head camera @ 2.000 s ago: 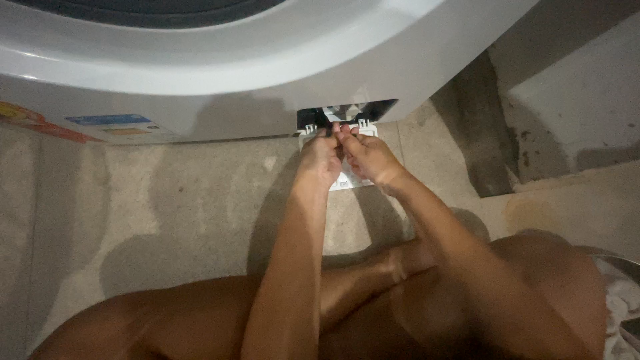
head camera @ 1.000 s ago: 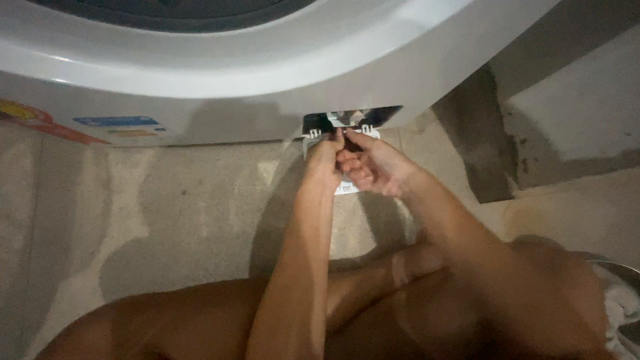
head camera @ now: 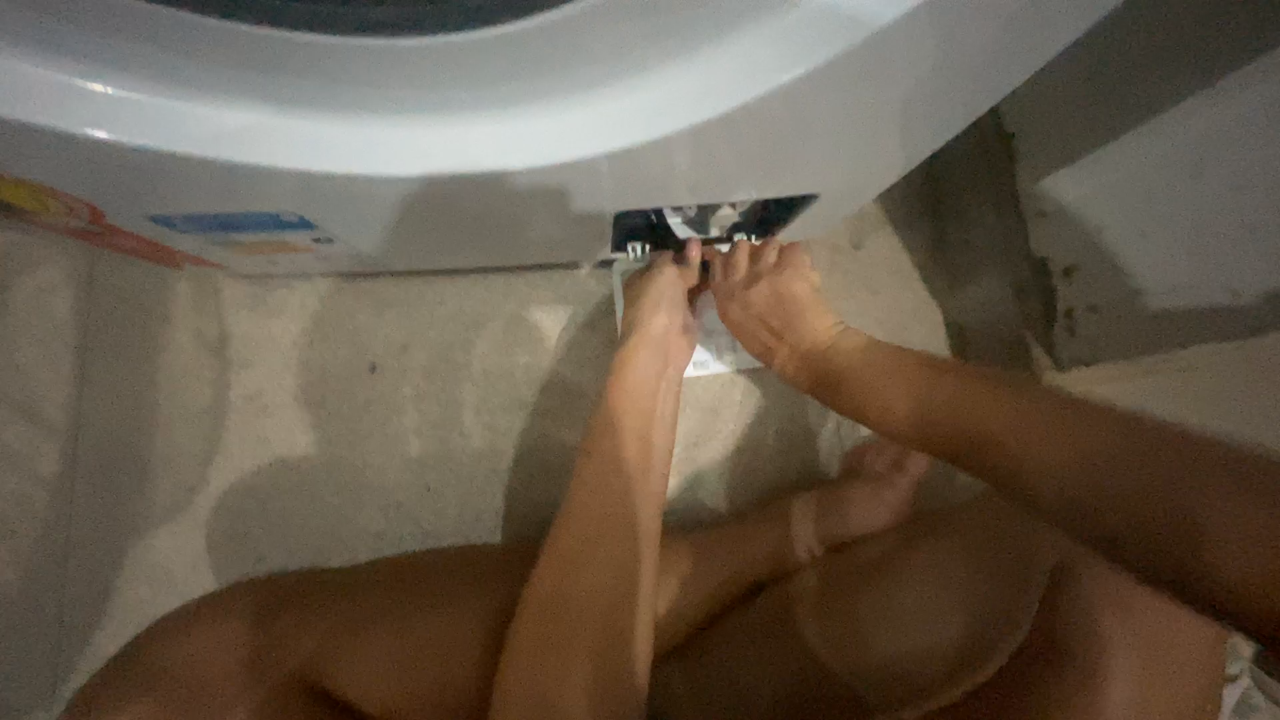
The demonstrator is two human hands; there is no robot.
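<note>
A white front-loading washing machine (head camera: 500,215) fills the top of the view, with a dark rectangular opening (head camera: 785,212) low in its front. White plastic parts show inside the opening. Below it a white access flap (head camera: 722,360) hangs folded down, bearing print. My left hand (head camera: 662,300) is at the left part of the flap, its fingertips at the opening's lower edge. Close beside it, my right hand (head camera: 778,300) has bent fingers at the same edge, right of centre. The fingertips nearly meet over something small and dark; whether either hand grips it is hidden by the fingers.
Under the machine lies a pale stone-like floor (head camera: 400,400). A wall corner with a dark, stained strip (head camera: 990,240) stands at the right. My folded legs (head camera: 400,620) and a foot (head camera: 870,490) are close below the hands. Coloured stickers (head camera: 235,222) are on the machine's left front.
My right hand has turned over: its back now faces up, with the fingers over the opening's lower edge, and its forearm lies farther out to the right. My left hand stays at the opening.
</note>
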